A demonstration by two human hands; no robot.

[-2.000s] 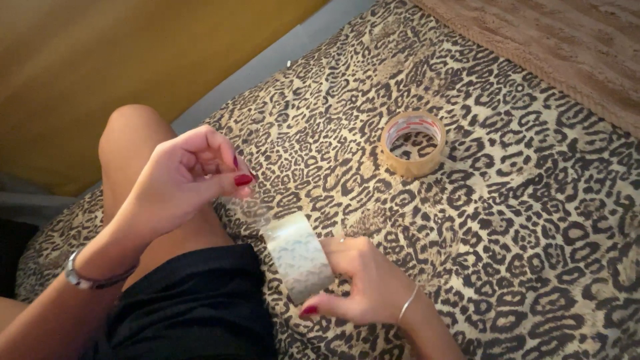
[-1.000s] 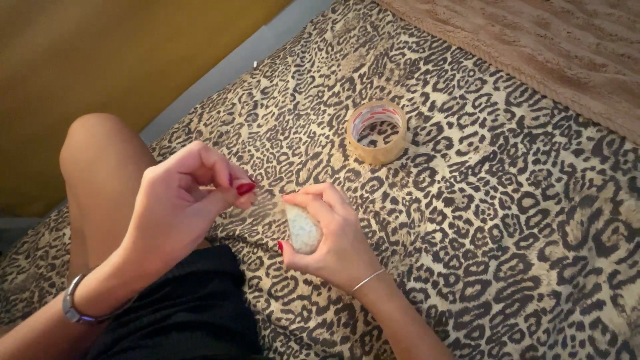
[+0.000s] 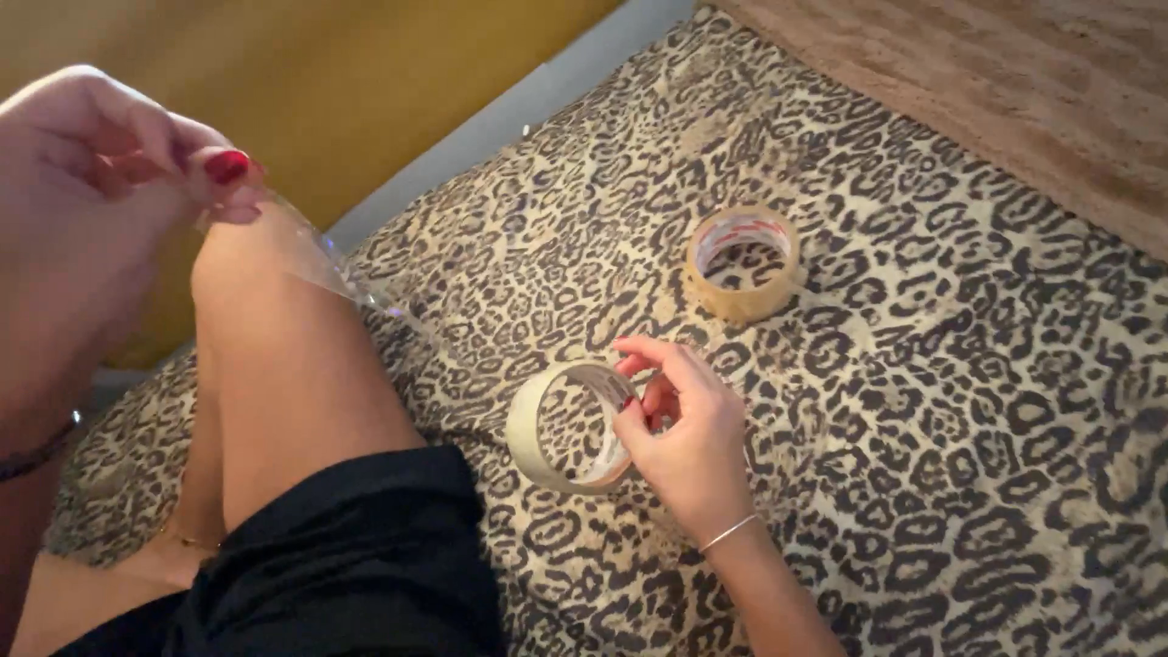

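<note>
My left hand (image 3: 119,182) is raised at the upper left, thumb and fingers pinched on the end of a strip of clear tape (image 3: 342,265). The strip slants down to the right over my knee and is hard to follow against the leopard-print cloth. My right hand (image 3: 684,424) grips the rim of a pale roll of packing tape (image 3: 534,433) between thumb and fingers, the roll's open core turned toward the camera. Above and right of that hand, a second, amber-coloured roll of tape (image 3: 744,301) lies on its side face on the cloth, touched by neither hand.
Leopard-print fabric (image 3: 912,438) covers the surface under the rolls. A brown textured blanket (image 3: 995,100) lies along the upper right. My bent leg (image 3: 283,365) and black shorts (image 3: 365,557) take up the lower left. A mustard-yellow fabric (image 3: 392,73) is behind the grey edge.
My left hand has moved up and left, away from the pale roll, and a longer strip of clear tape now shows. My right hand has turned the roll so its core faces the camera.
</note>
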